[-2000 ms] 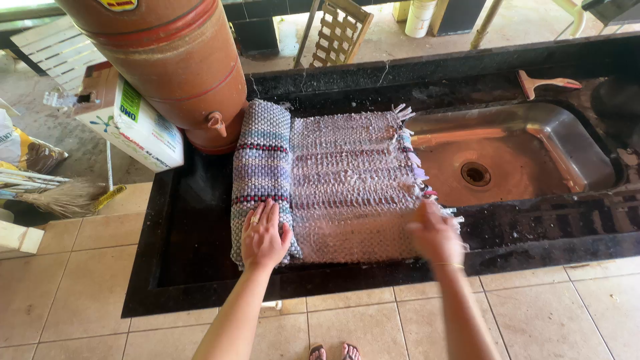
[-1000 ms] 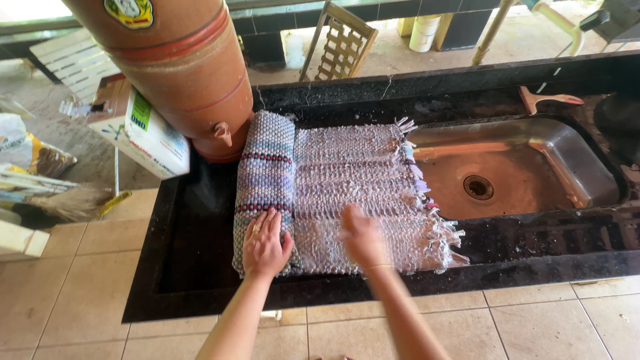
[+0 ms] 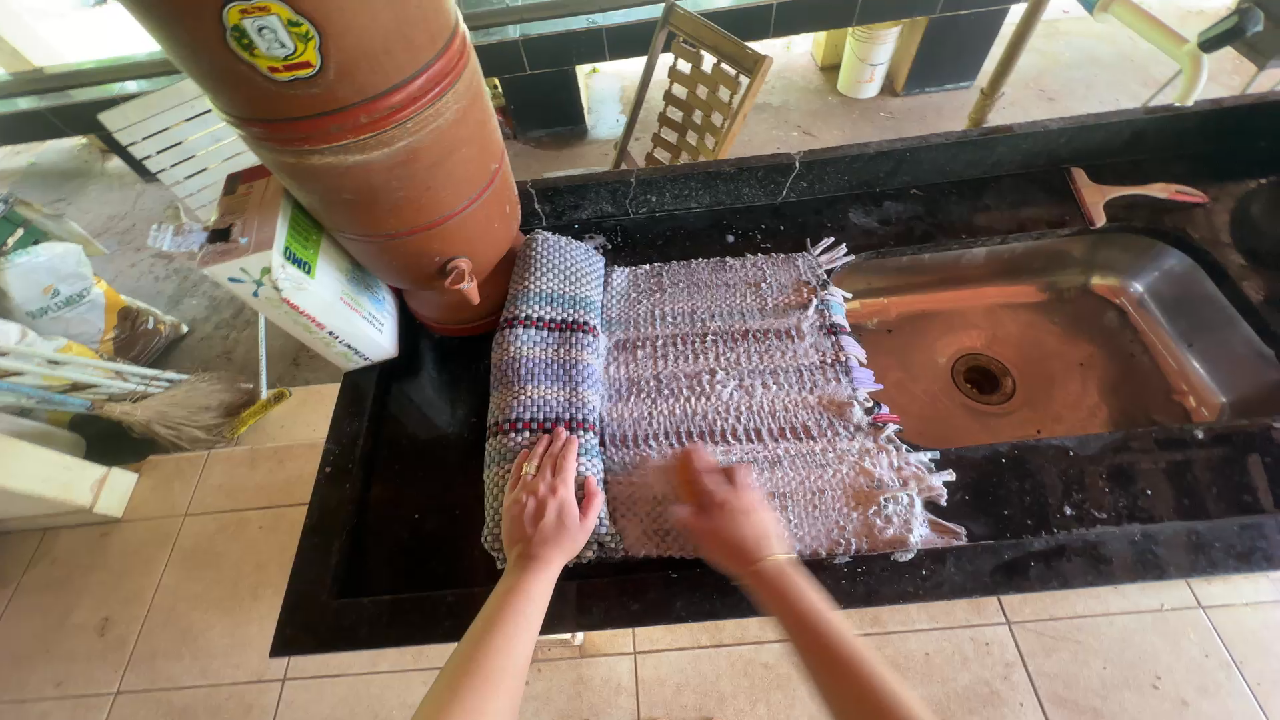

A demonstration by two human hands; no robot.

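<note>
A woven rag rug with fringed ends (image 3: pixel 730 350) lies on the black stone counter, its left part folded over into a thick band (image 3: pixel 550 375). My left hand (image 3: pixel 548 505), with a ring on one finger, rests flat on the lower end of that folded band. Over the lower middle of the flat, whitish, wet-looking part is my right hand (image 3: pixel 725 510), blurred by motion. Its fingers look curled, and whether it holds anything cannot be told. The rug's right fringe lies beside the sink.
A steel sink (image 3: pixel 1060 340) with a drain is on the right, and a squeegee (image 3: pixel 1135 195) lies behind it. A clay water filter (image 3: pixel 400 170) with a small tap stands at the back left, next to a detergent box (image 3: pixel 310 280). Brooms (image 3: pixel 180 410) lie beyond the counter's left end.
My right hand has moved from the rug's right fringe leftward to its lower middle. My left hand has stayed on the folded band.
</note>
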